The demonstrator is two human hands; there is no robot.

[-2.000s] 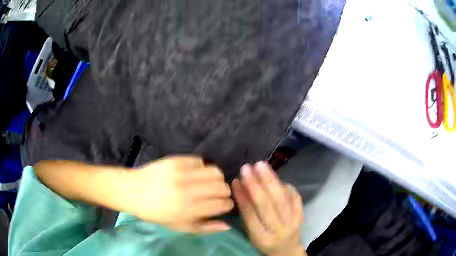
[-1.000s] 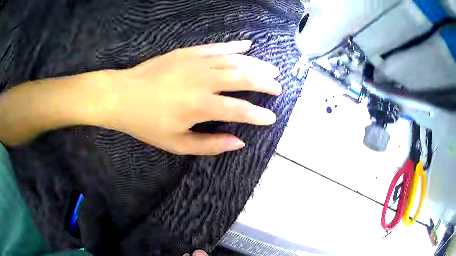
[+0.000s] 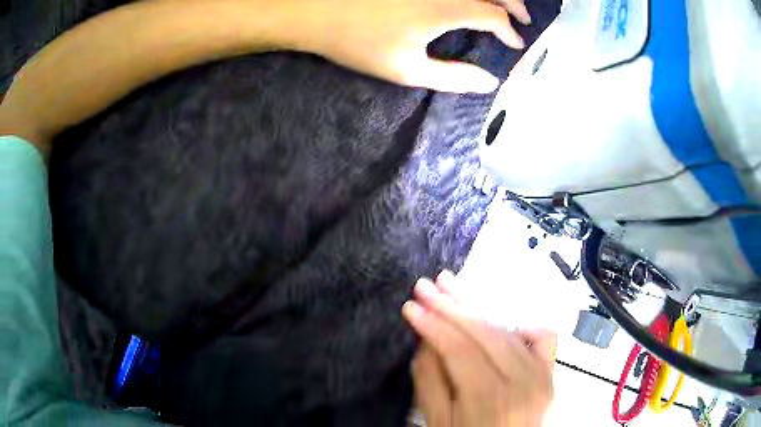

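A large dark cloth panel point(image 3: 242, 183) covers the left and middle of the view and reaches the sewing machine point(image 3: 576, 108). My left hand point(image 3: 409, 37) lies at the top, palm down on the cloth with fingers spread, close to the machine head. My right hand point(image 3: 484, 359) is at the bottom centre, its fingertips at the cloth's right edge; whether it pinches the edge is unclear. The cloth is brightly lit near the needle area point(image 3: 484, 182), whose small parts are hard to make out.
Scissors with red and yellow handles point(image 3: 642, 379) lie at the lower right on the white table point(image 3: 584, 367), partly behind a black cable point(image 3: 622, 313). Metal machine parts stand near them. A blue object point(image 3: 132, 367) shows at the lower left.
My left hand has moved up and towards the machine across the cloth. My right hand has come up to the cloth's right edge. More of the machine head shows.
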